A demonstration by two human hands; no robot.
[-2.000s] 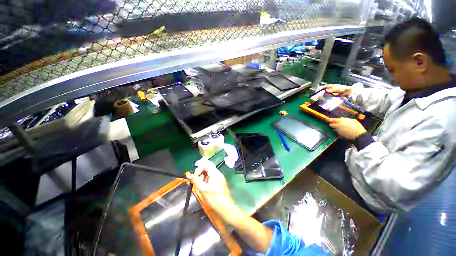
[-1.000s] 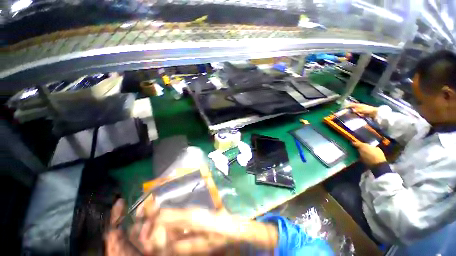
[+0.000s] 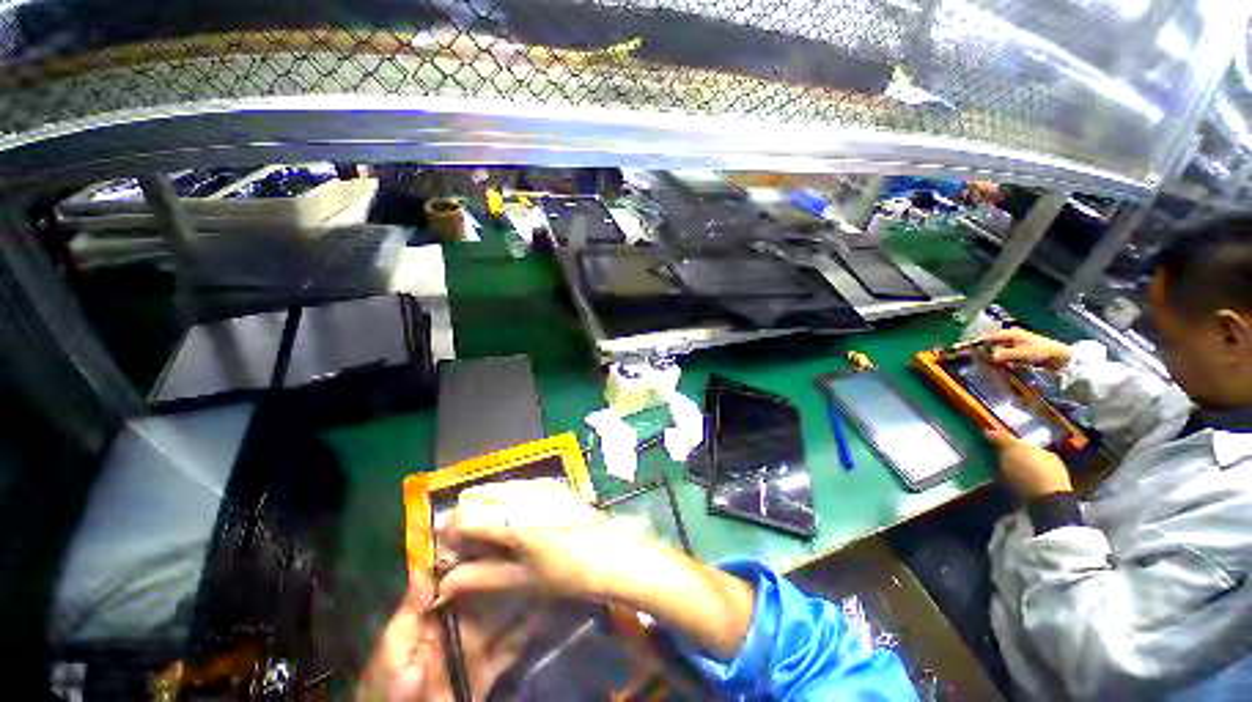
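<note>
The orange jig [image 3: 501, 466] lies on the green mat in front of me, its lower part covered by my hands. My right hand [image 3: 549, 551], with a blue sleeve, reaches across the jig from the right, fingers bent near its left side. My left hand [image 3: 398, 645] is at the jig's lower left, partly cut off by the bottom edge. A thin dark edge runs down between the hands; whether either grips it is unclear. Something pale, perhaps a cloth, shows at my right hand. A see-through black-bordered panel [image 3: 651, 505] lies right of the jig, partly behind my arm.
Dark grey pad [image 3: 488, 407] behind the jig. White bottle [image 3: 643, 384] with crumpled tissues. Dark glossy panels [image 3: 759, 460] to its right, then a blue stick [image 3: 840, 436] and pale-faced screen [image 3: 893, 428]. Parts tray [image 3: 728, 333] behind. Neighbour [image 3: 1126, 549] holds an orange jig at right. Mesh shelf overhead.
The black-bordered panel held up over the jig two seconds ago is no longer raised there. My right hand has moved left over the jig; my left hand has come into view. The view has shifted.
</note>
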